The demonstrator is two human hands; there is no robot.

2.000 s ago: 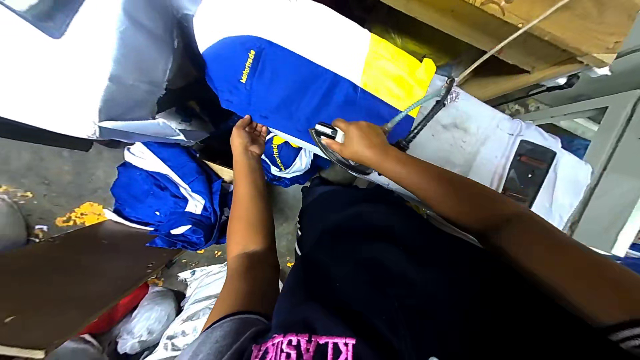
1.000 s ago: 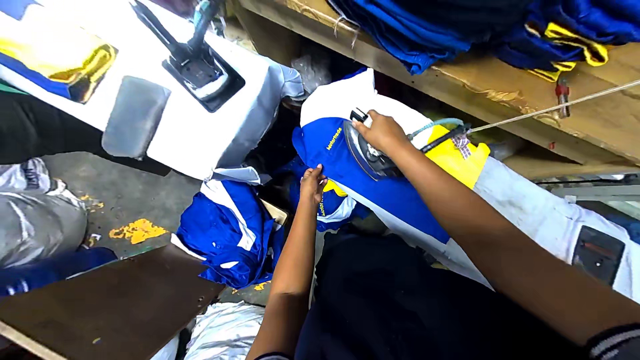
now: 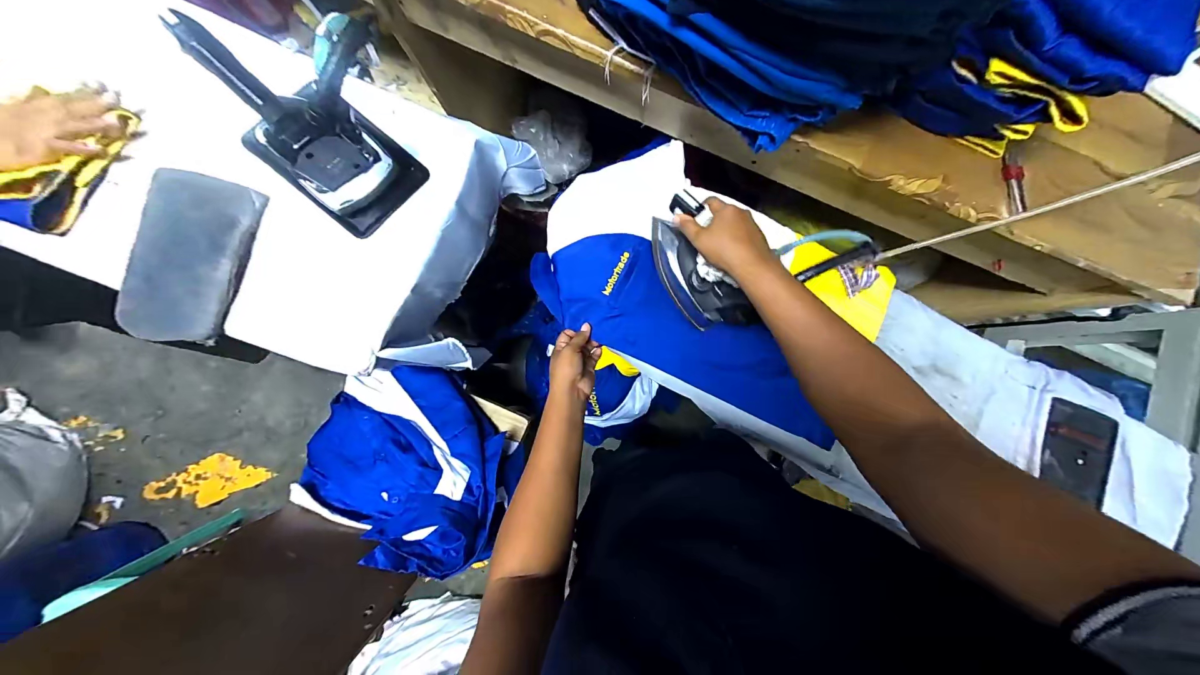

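A blue, white and yellow garment (image 3: 647, 300) lies over a narrow padded ironing board (image 3: 966, 375). My right hand (image 3: 727, 239) grips the handle of an electric iron (image 3: 694, 281). The iron is tilted, with part of its soleplate showing, above the blue cloth; whether its edge touches the cloth cannot be told. My left hand (image 3: 575, 356) pinches the garment's near edge, left of the iron and below the yellow lettering. Under that hand hangs more blue cloth with yellow and white parts. A cord and a pale hose run from the iron's rear.
Another person's hand (image 3: 56, 127) rests on yellow-edged cloth on a white-covered table (image 3: 309, 272). A second iron (image 3: 328, 159) and a grey pad (image 3: 192, 253) are there. Dark blue garments (image 3: 750, 56) lie on a wooden shelf (image 3: 937, 178). Blue-and-white garments (image 3: 403, 469) are piled near a brown board (image 3: 216, 591).
The iron, flatter on the blue cloth a second ago, is now tilted with its soleplate partly showing. My left hand stays at the garment's near edge. The view has swung toward the neighbouring table.
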